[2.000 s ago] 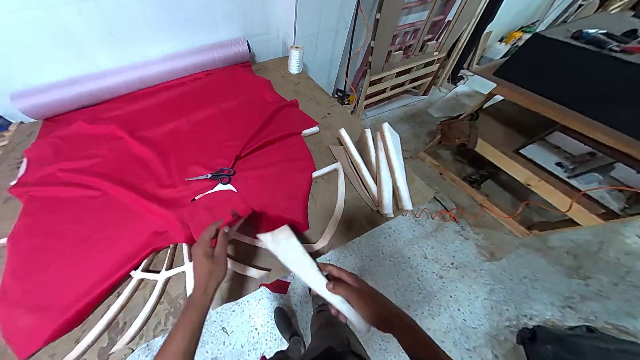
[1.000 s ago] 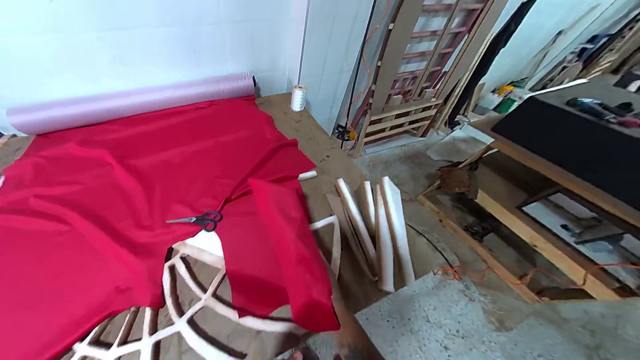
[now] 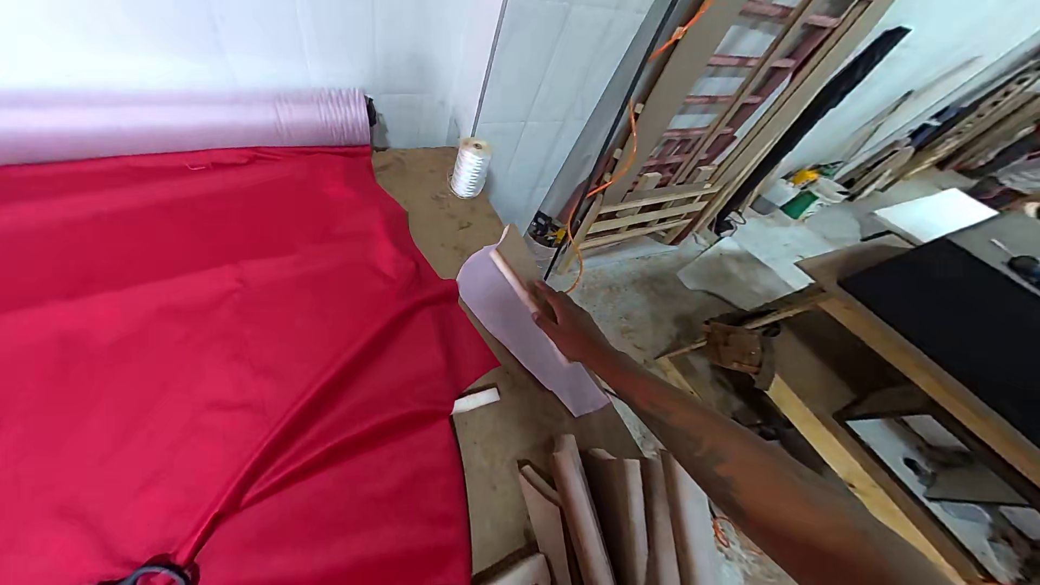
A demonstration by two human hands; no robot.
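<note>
My right hand (image 3: 569, 321) grips the edge of a flat tan piece (image 3: 520, 264) with a pale padded strip. Beneath it lies a lilac fabric-covered piece (image 3: 520, 325) on the table's right edge. Red fabric (image 3: 244, 341) spreads over the left of the table, its corner near the lilac piece. The handles of scissors (image 3: 158, 573) show at the bottom left, partly cut off. Several pale padded strips (image 3: 581, 504) lie below my forearm. My left hand is out of view.
A lilac fabric roll (image 3: 244, 122) lies along the wall. A thread spool (image 3: 470, 168) stands at the table's back corner. Wooden frames (image 3: 650, 211) lean behind. On the right is a bench with a black top (image 3: 951, 309), and an orange cord (image 3: 630, 154) hangs down.
The view has moved closer to the table's back right corner. My right hand now reaches there, where no lilac piece lay in the earlier frames. My left hand has left view.
</note>
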